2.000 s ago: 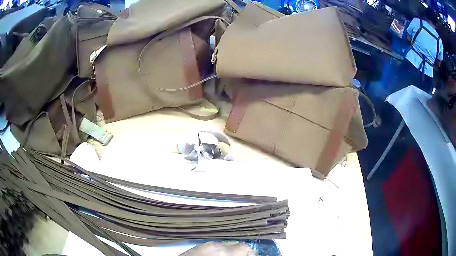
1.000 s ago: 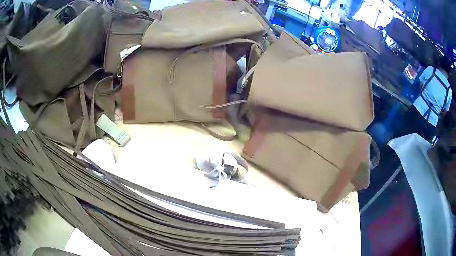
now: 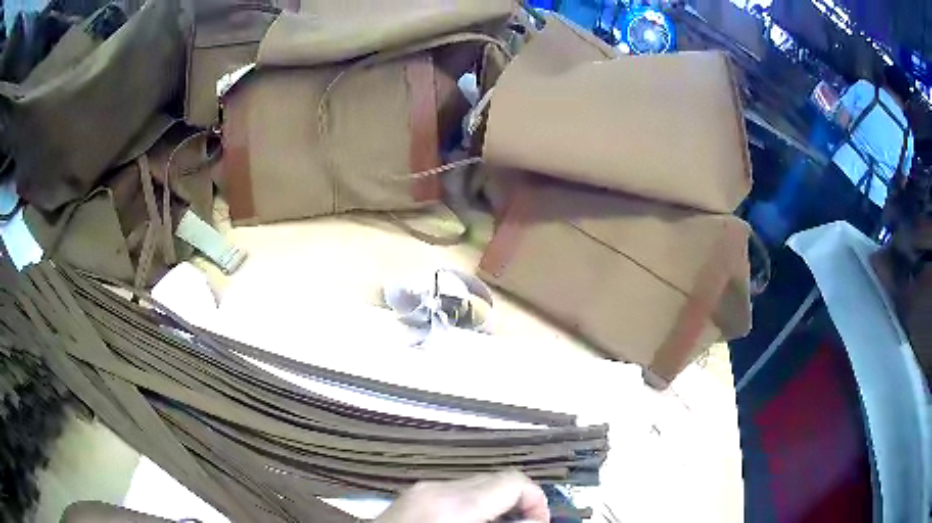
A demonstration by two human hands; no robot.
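A thick bundle of long narrow brown strap strips [image 3: 337, 434] runs from the far left to the lower middle of the table, its cut ends lying at the right. My left hand [image 3: 465, 501] is at the bottom edge, just below the strap ends, fingers pointing right. It is partly cut off, so its grip cannot be told. A small dark bluish thing [image 3: 565, 503], mostly hidden, is beside the fingertips. A white sheet [image 3: 664, 460] lies under the straps. My right hand is not in view.
Brown bags [image 3: 623, 245] are piled at the back. A crumpled shiny item [image 3: 437, 304] lies mid-table, a pale green-grey block [image 3: 210, 241] and white rounded piece [image 3: 186, 290] left. A white curved panel [image 3: 853, 306] stands right; a person [image 3: 874, 143] is behind.
The camera view has shifted. My left hand, out of view one second ago, shows again at the bottom edge, more of it than two seconds ago. The straps and bags keep their arrangement.
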